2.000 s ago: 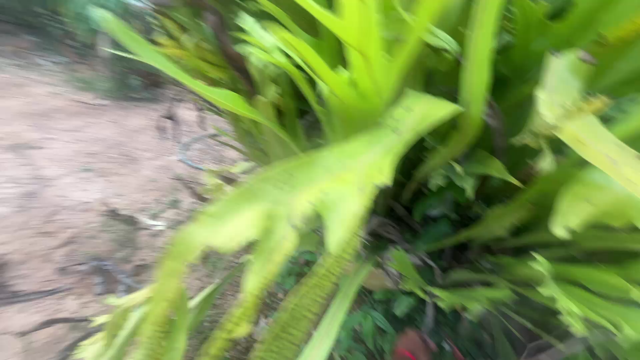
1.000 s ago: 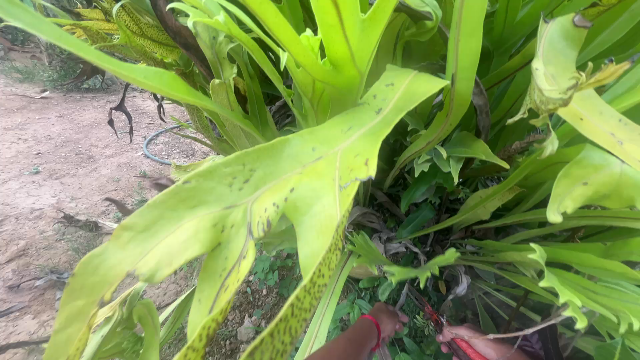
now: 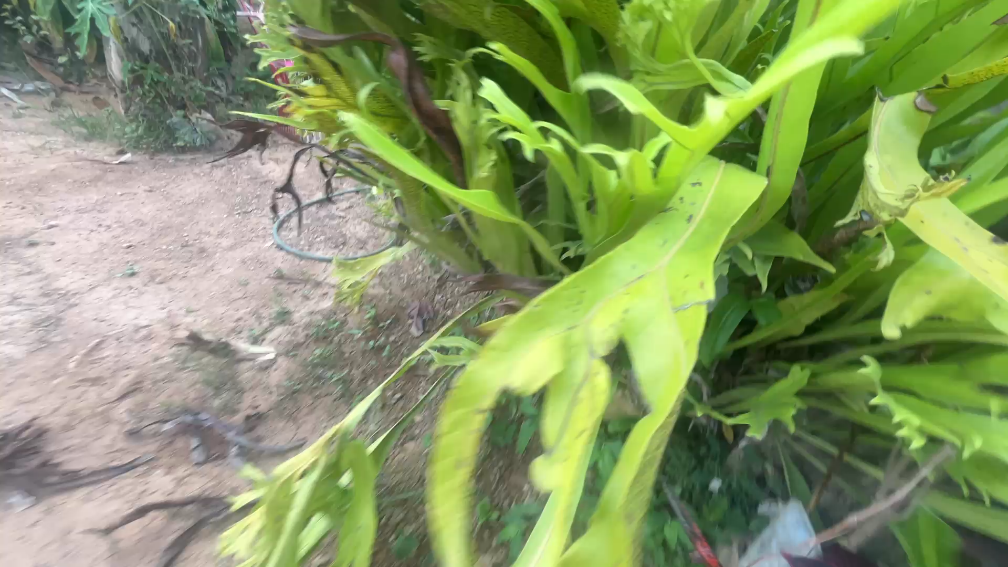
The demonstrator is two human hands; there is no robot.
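Neither my left hand nor my right hand can be made out. Near the bottom edge, a red-handled tool [image 3: 699, 543] lies or is held low among the leaves; its lower end is cut off by the frame, so what holds it is hidden. A pale, blurred object [image 3: 781, 535], perhaps plastic, is to its right. A large yellow-green lobed fern frond [image 3: 630, 276] with dark spots arches across the middle. A curled, browned frond [image 3: 898, 157] stands at the upper right.
Dense fern fronds [image 3: 937, 370] crowd the right side. Bare soil [image 3: 157, 260] spreads on the left, with dry twigs [image 3: 205, 429] and a looped hose [image 3: 303, 250]. A thin dry stem [image 3: 886, 500] crosses the lower right.
Both hands, seen at the bottom a second ago with the right one at the red-handled tool, are no longer visible. The view has shifted, showing more ground on the left.
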